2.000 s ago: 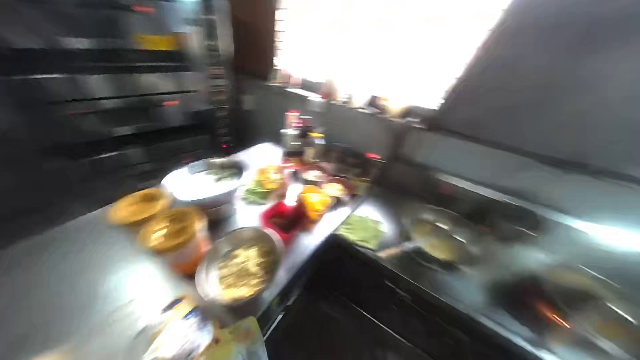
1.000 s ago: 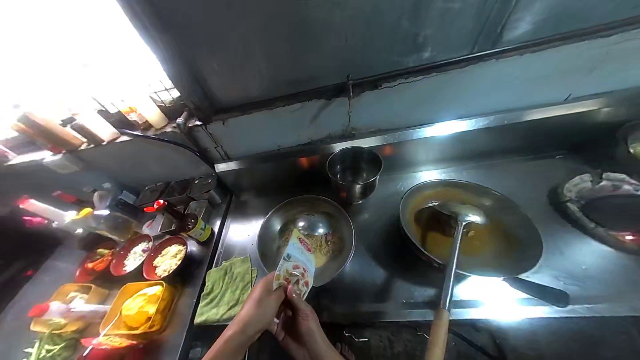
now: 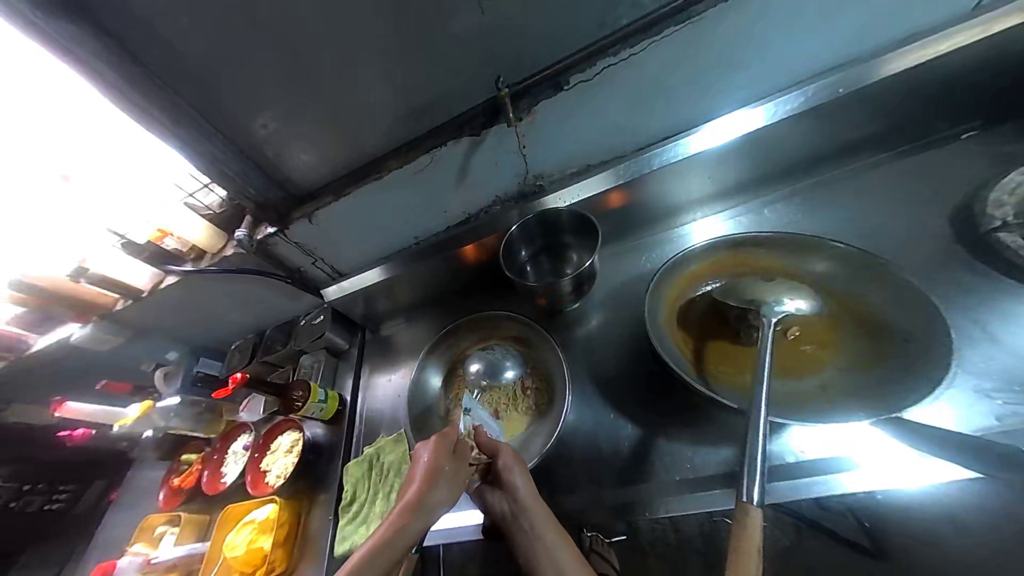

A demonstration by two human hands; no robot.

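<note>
My left hand (image 3: 438,472) and my right hand (image 3: 502,476) both grip a small printed packet (image 3: 478,416), tilted over the near rim of a steel bowl (image 3: 424,376). Noodle-like food (image 3: 516,400) with yellowish liquid lies in the bowl, along with the shiny round head of a ladle (image 3: 494,366). My fingers hide the lower part of the packet. Right of my hands, a wok (image 3: 888,344) holds brown liquid, and a wooden-handled ladle (image 3: 760,416) rests in it. A green cloth (image 3: 372,488) lies left of my left wrist.
Behind the bowl stands a deep steel pot (image 3: 552,256). At the left are a sauce bottle (image 3: 300,396), red bowls of chopped food (image 3: 276,456) and a yellow tub (image 3: 256,536). A burner (image 3: 1008,212) is at the far right. The wok's dark handle (image 3: 952,448) points right.
Since one second ago, the packet has tipped down toward the food, and my hands cover more of it. Two seconds ago the view faced the side counter.
</note>
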